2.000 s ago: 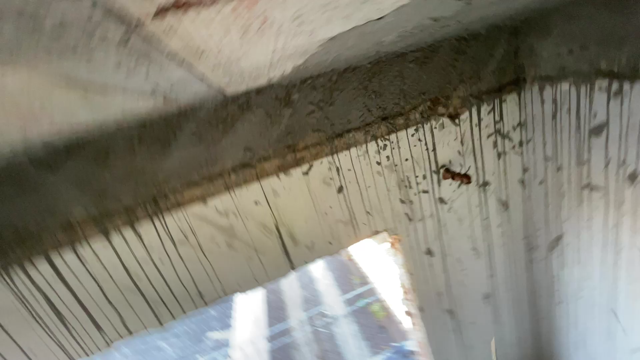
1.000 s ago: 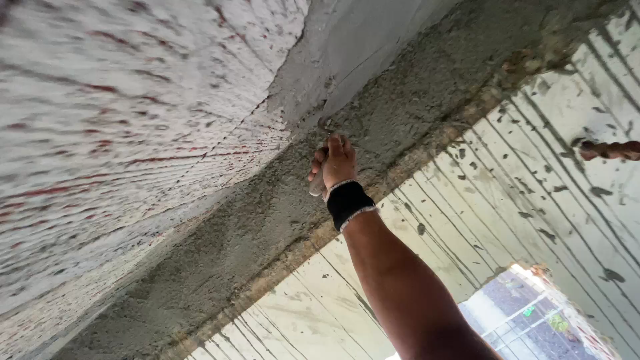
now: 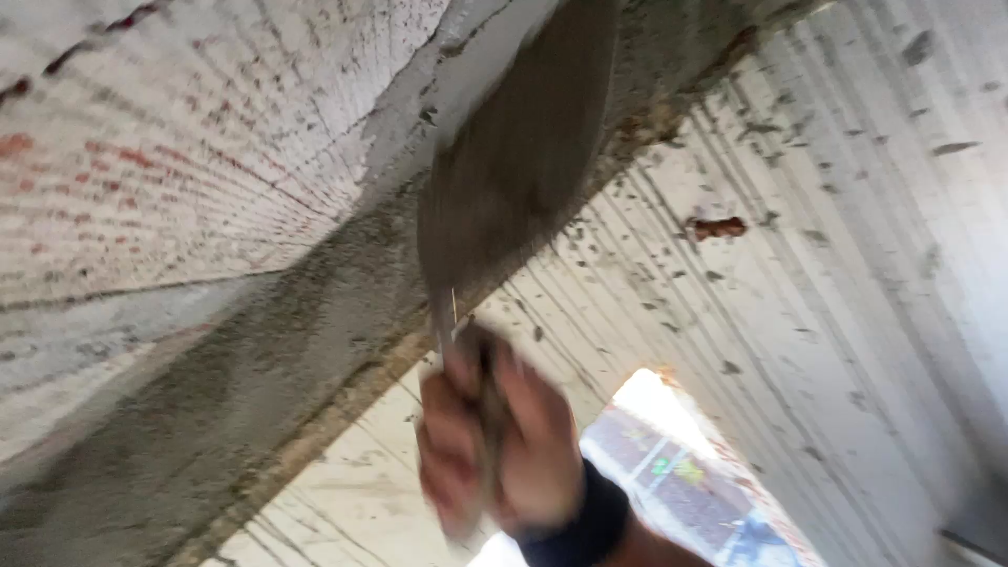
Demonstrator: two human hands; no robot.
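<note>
My right hand (image 3: 500, 441), blurred and with a dark wristband, grips the handle of a pointed masonry trowel (image 3: 520, 150). The trowel's broad grey blade points up and overlaps a band of wet grey mortar (image 3: 315, 339) that runs diagonally along a beam or ledge overhead. Whether the blade touches the mortar, I cannot tell. To the upper left is a pale surface with red and dark spatter (image 3: 181, 150). My left hand is out of the frame.
A pale wall (image 3: 827, 260) with dark drips and splashes lies to the right, with a rusty metal stub (image 3: 718, 227) sticking out. Below it, a bright opening (image 3: 661, 465) shows ground outside. A dark edge (image 3: 976, 543) shows at the lower right corner.
Two seconds ago no hand was in view. One second ago my right hand was up against the mortar band; now it is lower against the scene, and the trowel blade shows broadly.
</note>
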